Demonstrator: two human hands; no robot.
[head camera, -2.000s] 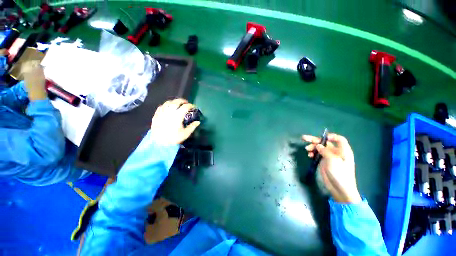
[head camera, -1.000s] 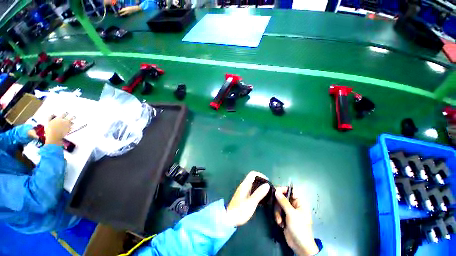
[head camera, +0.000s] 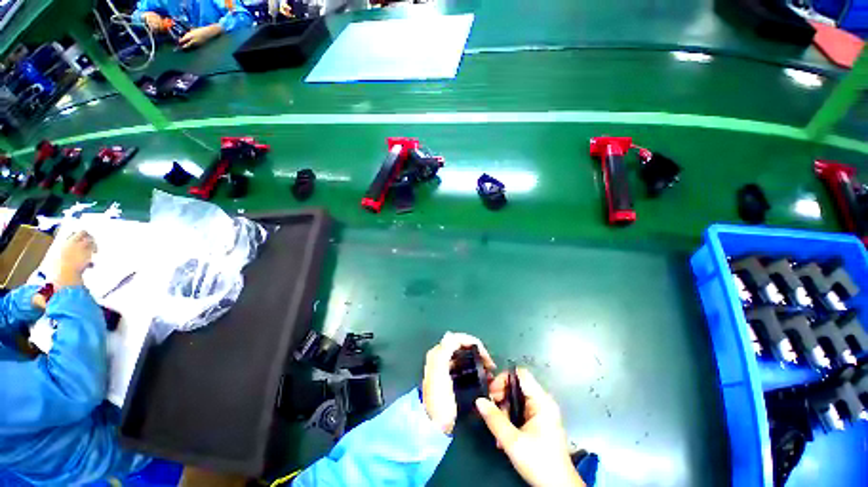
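Note:
My left hand (head camera: 440, 379) is closed around a black plastic housing (head camera: 467, 373) above the green bench mat, with the housing's blocky recessed face showing between thumb and fingers. My right hand (head camera: 535, 430) is close beside it on the right and holds a thin dark tool (head camera: 516, 395) upright between the fingers. My right thumb is at the housing's lower right edge. Whether the tool touches the housing cannot be told. Loose black parts (head camera: 347, 387) lie in a small pile to the left of my hands.
A black tray (head camera: 205, 395) with a crumpled clear bag (head camera: 202, 271) is at left, beside a neighbouring worker's blue sleeve (head camera: 76, 357). A blue bin (head camera: 728, 333) of bracket parts stands at right. Red-and-black units (head camera: 619, 183) and small black parts (head camera: 492, 190) line the far side.
My hands came together from far apart, now around the housing. Since one second ago the housing has turned to show its recess. The head view has tilted up, showing the far bench.

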